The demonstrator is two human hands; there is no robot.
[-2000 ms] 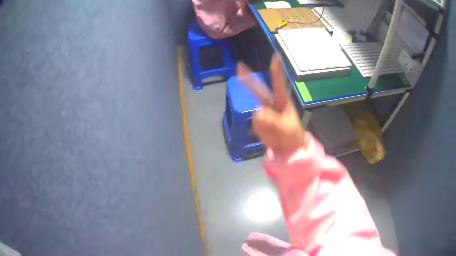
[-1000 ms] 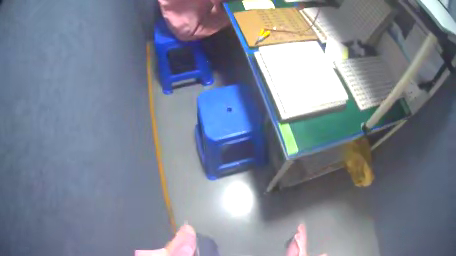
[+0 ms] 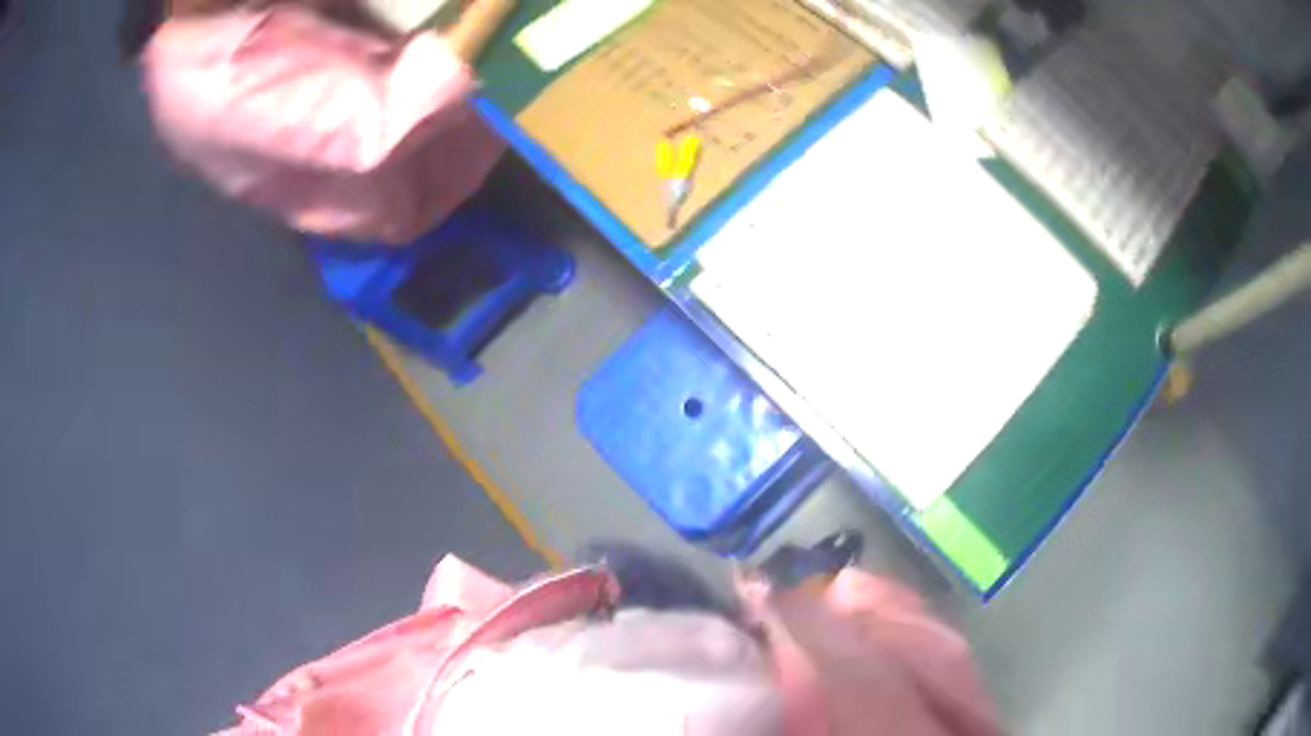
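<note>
No hand of mine can be made out; pink sleeves and smock fill the bottom of the view. Nearest in front is a blue stool (image 3: 669, 431), partly under the bench edge. On the bench, a brown board (image 3: 604, 144) bears the yellow-handled tool (image 3: 679, 170), its jaws towards the near edge. A thin reddish cable (image 3: 755, 101) lies across the board. Beside the board, nearer the bench end, lies a large white tray (image 3: 906, 295), too bright to show its slots.
A coworker in a pink smock (image 3: 309, 122) sits at upper left on another blue stool (image 3: 446, 295). A slotted tray (image 3: 1114, 144) lies behind the white tray. A pale post (image 3: 1244, 305) stands at the right. A yellow line (image 3: 460, 457) crosses the floor.
The view has turned and moved closer to the bench; the bench and stools appear larger and tilted. Hands seen earlier are out of view, and more of my smock shows.
</note>
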